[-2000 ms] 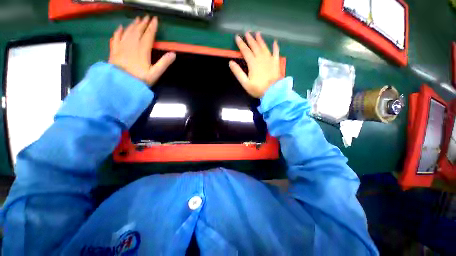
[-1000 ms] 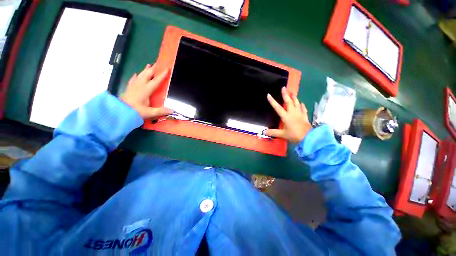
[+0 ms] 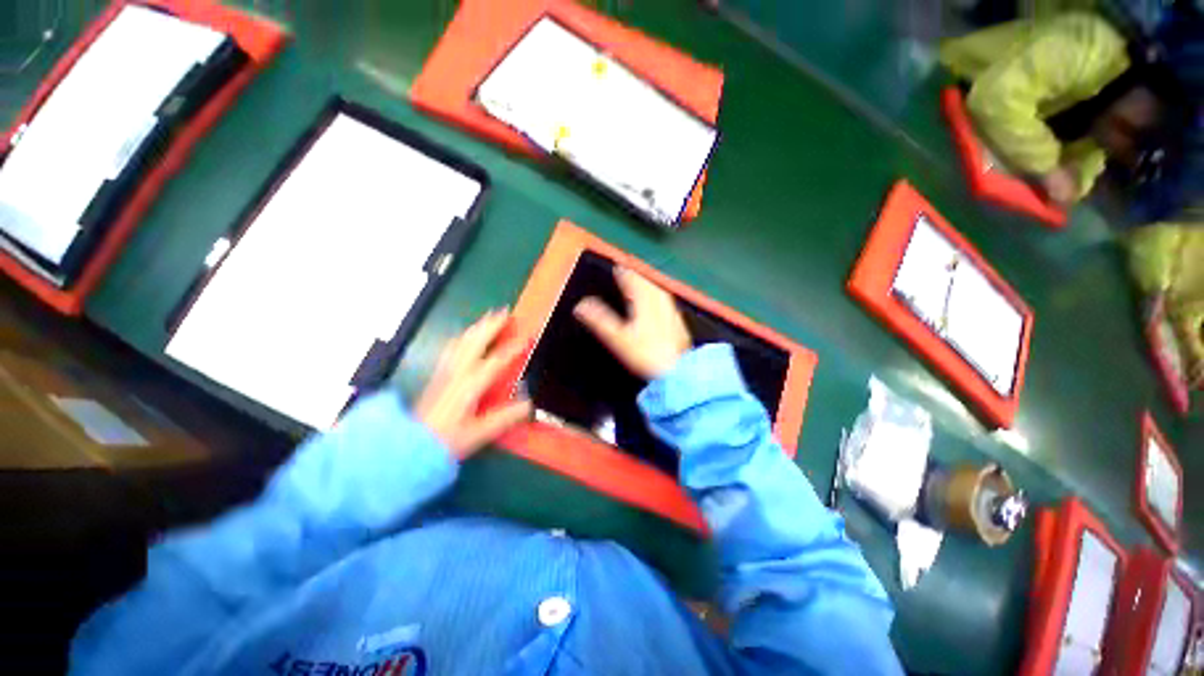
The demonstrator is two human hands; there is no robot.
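A glossy black display panel [image 3: 739,346] lies face up in a red-orange foam tray [image 3: 597,465] on the green bench in front of me. My left hand [image 3: 469,386] rests at the tray's left side, fingers spread, its fingertips near the panel's left edge. My right hand [image 3: 643,324] is over the panel's upper left part, slightly blurred, with thumb and fingers apart. Neither hand holds anything. Whether the right hand touches the glass cannot be told. Its sleeve hides part of the panel and tray.
A white-backed panel [image 3: 324,264] lies on the bench at left. Trays with white units stand at upper left [image 3: 112,126], top [image 3: 601,119] and right [image 3: 957,304]. A plastic bag [image 3: 887,456] and brown bottle [image 3: 970,502] are at right. Another person's yellow-green sleeve [image 3: 1050,79] shows at upper right.
The view has turned and shifted left. My right hand has moved from the panel's right edge to its upper left part. My left hand stays by the tray's left side.
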